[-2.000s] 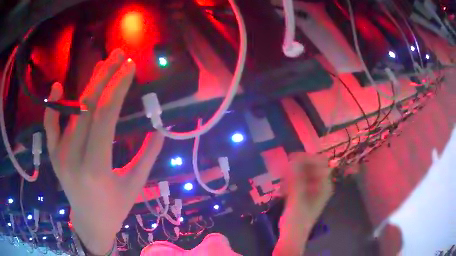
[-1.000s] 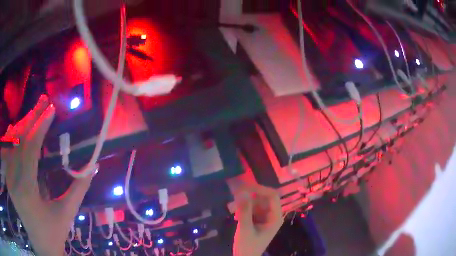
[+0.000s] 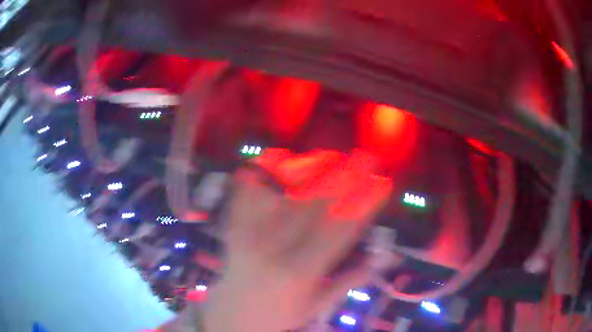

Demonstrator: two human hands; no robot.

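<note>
My left hand (image 3: 279, 240) reaches up into the red-lit rack at the centre, blurred, its fingers over the dark units. Whether it holds anything cannot be told. A white plug (image 3: 382, 243) on a looped white cable (image 3: 500, 224) is just right of its thumb side; contact is unclear. Another blurred pale plug (image 3: 211, 191) is just left of the hand. Black units with rows of small lights (image 3: 414, 199) lie behind and beside the hand. My right hand is not in view.
A dark shelf edge (image 3: 363, 81) crosses above the hand. White cables hang at left (image 3: 87, 97) and far right (image 3: 568, 149). Several blue-white lights lie at lower left, beside a pale floor area (image 3: 65, 259). Red lights (image 3: 389, 123) glow behind.
The view has swung left and blurred. My left hand now appears at the centre instead of the left edge. My right hand has left the picture.
</note>
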